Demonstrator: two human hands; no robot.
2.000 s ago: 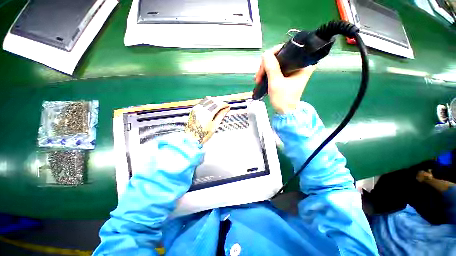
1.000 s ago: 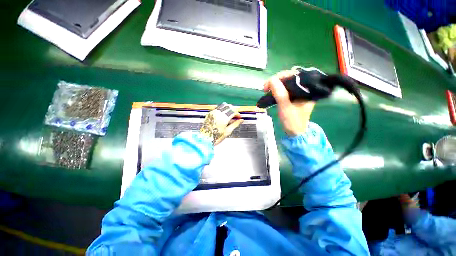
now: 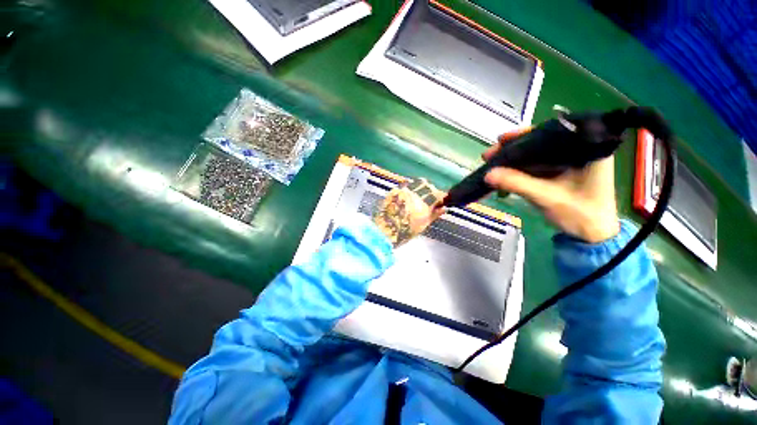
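A grey laptop (image 3: 448, 278) lies underside up on a white sheet, with an orange edge along its far side. My right hand (image 3: 573, 195) holds a black corded electric screwdriver (image 3: 539, 158), tilted down to the left. Its tip is at the laptop's far edge, beside the fingertips of my left hand. My left hand (image 3: 407, 212) rests on the cover near the vent slots, with patterned marks on its back. Its fingertips are partly hidden by the tool's tip, and I cannot tell if they hold a screw.
A lined screw bag (image 3: 266, 134) and a clear screw tray (image 3: 222, 187) lie at the left. Other laptops (image 3: 465, 58) on white sheets stand farther across the green bench (image 3: 108, 166), one with a red edge (image 3: 695, 199) at the right. The black cable hangs past my right forearm.
The view has turned, so the bench appears tilted. The screwdriver's tip has moved left along the laptop's far edge, to my left fingertips.
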